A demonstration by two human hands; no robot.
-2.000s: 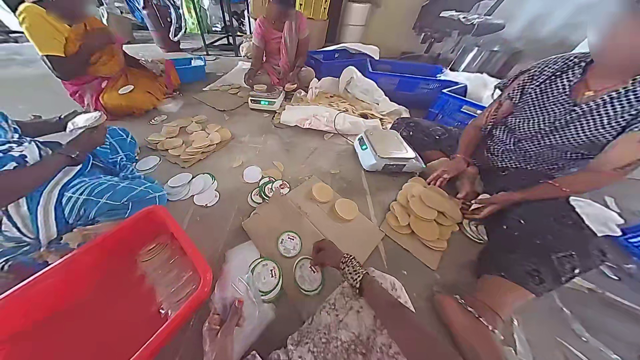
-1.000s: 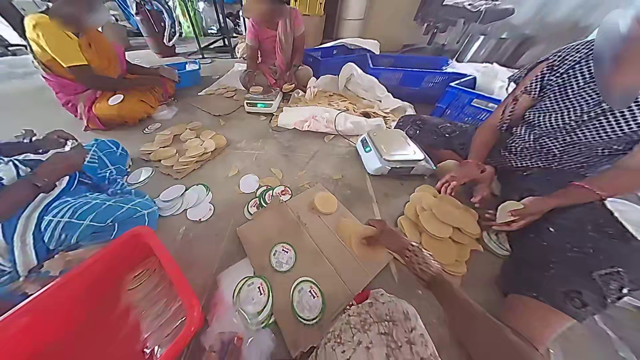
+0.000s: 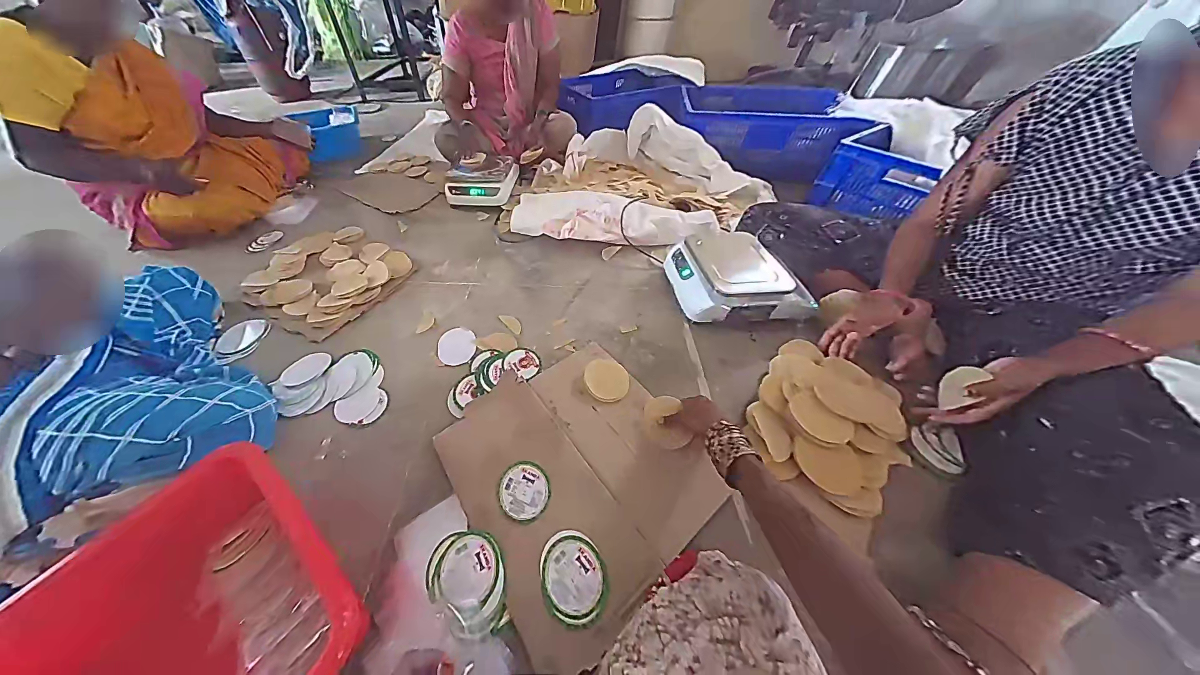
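Observation:
My right hand point(image 3: 696, 417), with patterned bangles at the wrist, has its fingers on a round tan disc point(image 3: 664, 422) at the right part of a flattened cardboard sheet point(image 3: 600, 450). Another tan disc point(image 3: 607, 380) lies just left of it. Nearer me, a round printed label point(image 3: 524, 491) and a small stack of green-rimmed labels point(image 3: 574, 577) rest on the cardboard. More green-rimmed labels point(image 3: 467, 572) sit at its left edge, by clear plastic bags point(image 3: 412, 562). My left hand is not plainly visible; something blurred shows at the bottom edge.
A red tub point(image 3: 309, 544) stands at lower left. Right of the cardboard is a heap of tan discs point(image 3: 825, 422) beside a co-worker's hands point(image 3: 872, 328). A digital scale point(image 3: 736, 272), blue crates point(image 3: 759, 127) and other seated people surround the floor area.
My right hand has moved from the printed labels, two seconds ago, to the tan disc at the right. The left hand, seen at the plastic bag then, no longer shows plainly.

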